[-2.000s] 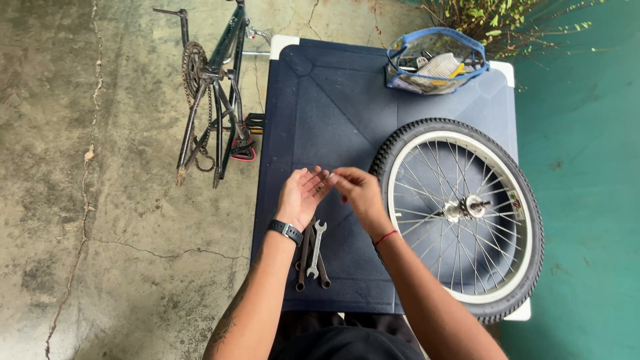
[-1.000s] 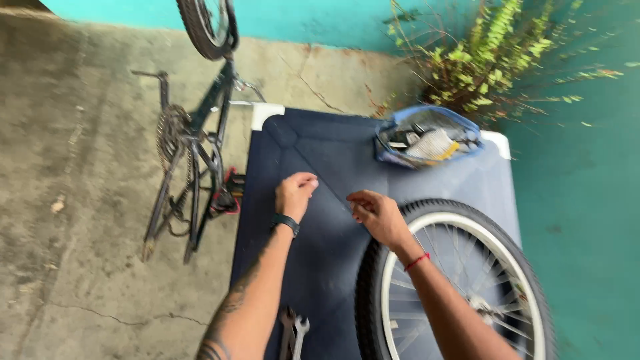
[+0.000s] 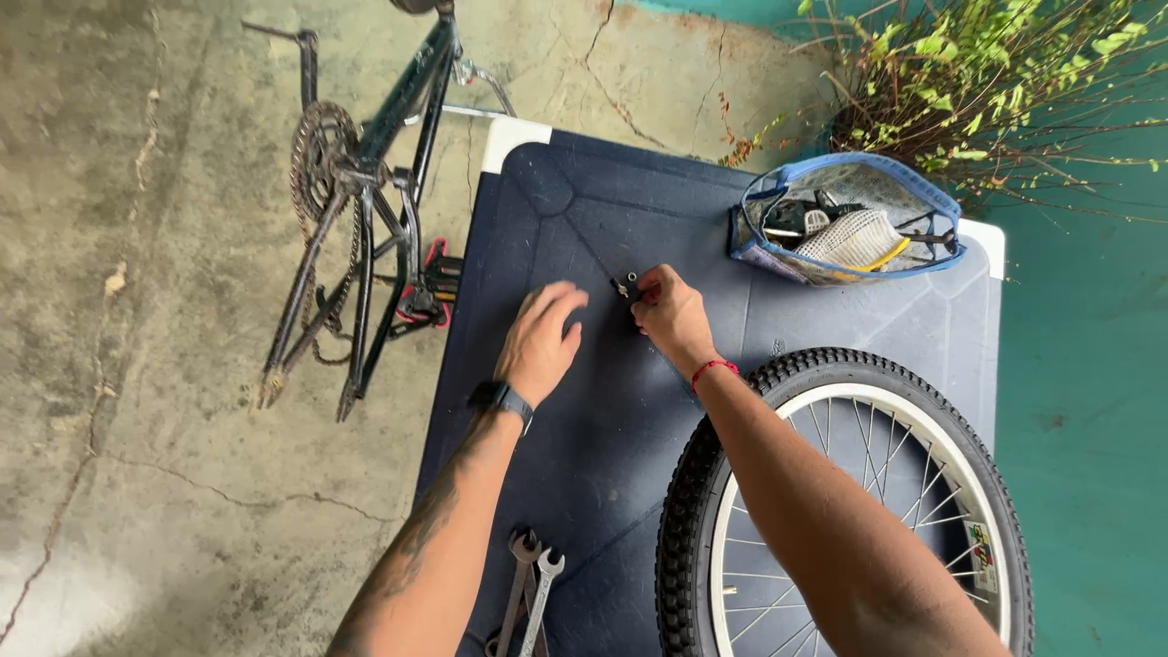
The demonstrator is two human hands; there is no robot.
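Observation:
My right hand [image 3: 673, 315] is over the dark blue plastic table [image 3: 584, 429], its fingertips at small metal hardware pieces [image 3: 624, 288], one of them a nut or ring [image 3: 631, 276]. Whether the fingers grip any piece cannot be made out. To the left, my left hand [image 3: 542, 342] hovers slightly blurred with its fingers apart and nothing in them. Under my right forearm lies a bicycle wheel [image 3: 680, 538] with a knobby tyre and white rim. Several open-end wrenches [image 3: 540, 598] lie near the bottom, right of my left forearm.
A clear bag with blue trim [image 3: 849, 274] holds tools and a whitish knit glove [image 3: 849, 239] at the table's far right. On the concrete floor to the left is a dark bicycle frame [image 3: 406, 96] with crank and chain. A leafy plant [image 3: 967, 82] stands beyond the table.
My hands were together two seconds ago; they have moved apart and forward over the table. Small metal pieces now show beside my right fingertips. The view has shifted.

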